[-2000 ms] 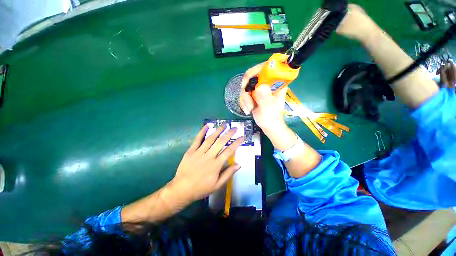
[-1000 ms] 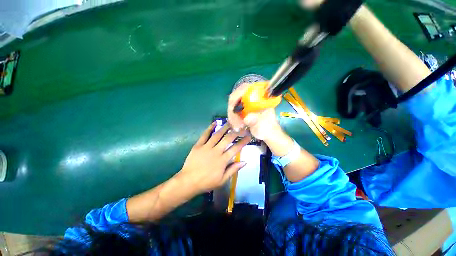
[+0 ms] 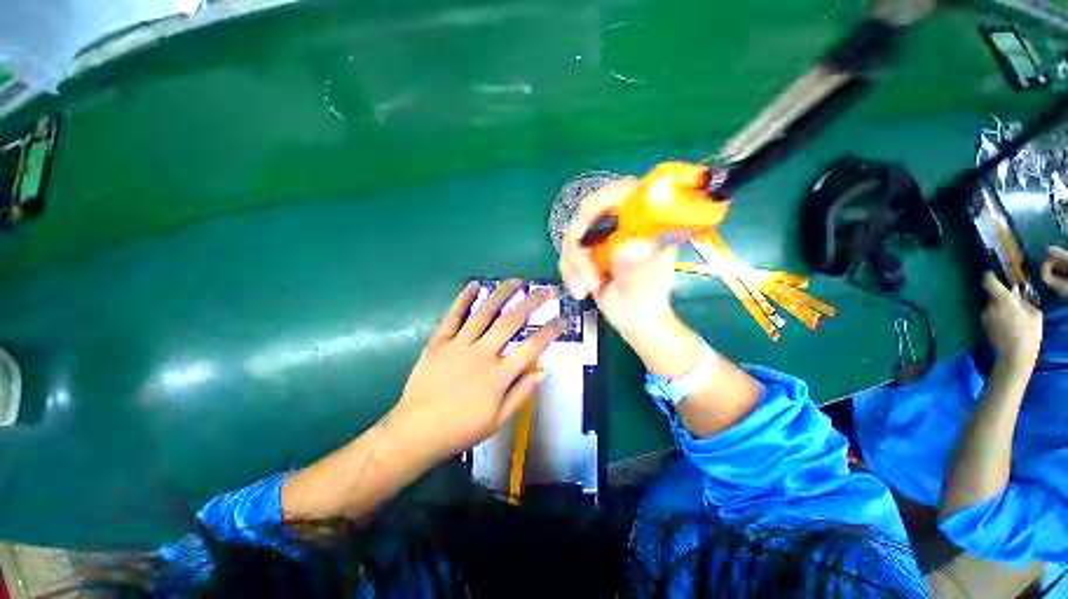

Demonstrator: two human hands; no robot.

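Note:
An open tablet lies in front of me, its board end away from me and its near end hidden by hair. My left hand lies flat over the main board with fingers spread. An orange ribbon cable runs down the tablet's middle. My right hand grips the orange electric screwdriver over the tablet's top right corner. Its tip is hidden. The screw dish is partly behind that hand.
Loose ribbon cables lie crossed at right, beside a black corded lump. Another person's hands work on a tablet at far right. Another tablet lies at far left.
The screwdriver moved down from the dish area to the tablet, then slightly up and right. The tablet at the top is gone from there. The neighbour's arm has drawn back from the top.

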